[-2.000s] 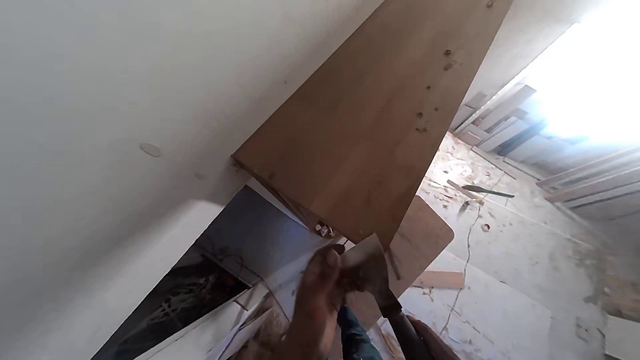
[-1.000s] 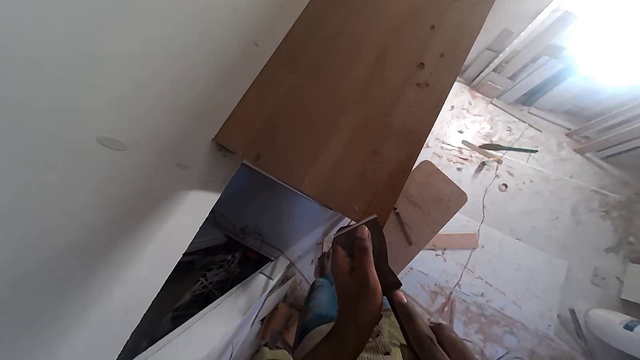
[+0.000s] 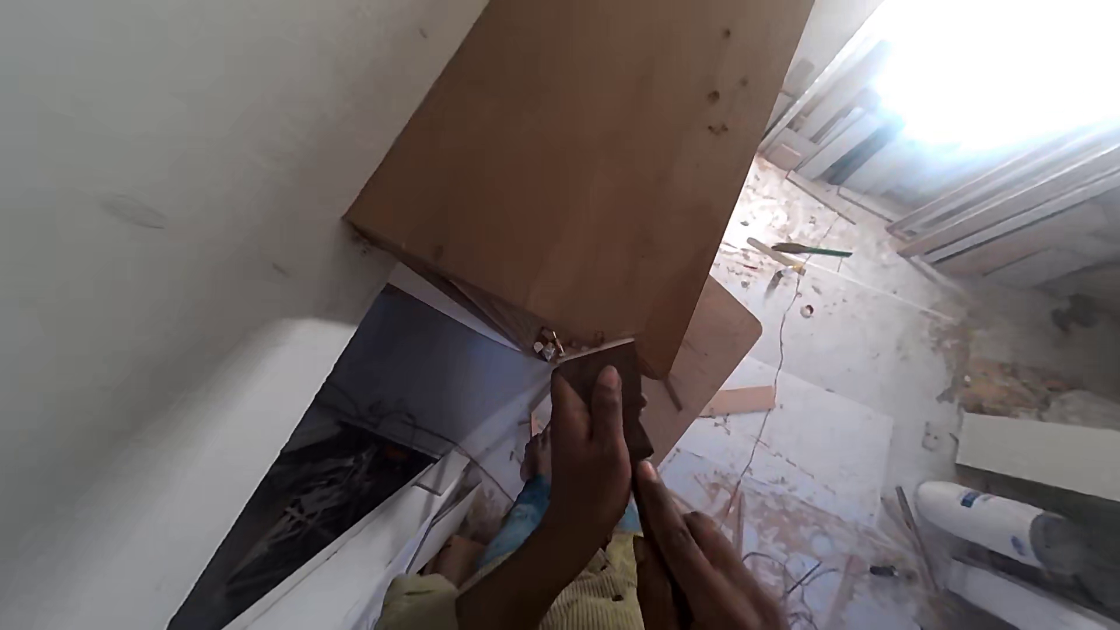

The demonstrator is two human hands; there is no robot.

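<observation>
A broad, flat, dark tool (image 3: 619,385) with a pale front edge lies against the near end of a brown wooden board (image 3: 569,192); its exact kind cannot be told. My left hand (image 3: 595,446) grips its wide part, thumb on top. Lower right, my right hand (image 3: 709,560) closes around its narrow handle, forefinger stretched along it. Small shiny metal pieces (image 3: 549,344) sit at the board's end, just left of the tool's edge. Several small holes mark the board's upper right.
A white panel (image 3: 192,219) fills the left side. Below the board are a round-cornered brown sheet (image 3: 713,350) and a dark opening with debris (image 3: 332,499). On the littered floor lie a green-handled tool (image 3: 814,250) and a white cylindrical container (image 3: 980,516). Planks (image 3: 1006,210) stand at the right.
My left hand has moved onto the tool's wide part since the oldest frame, where it was to the left. The metal pieces, hidden one second ago, show again at the board's end.
</observation>
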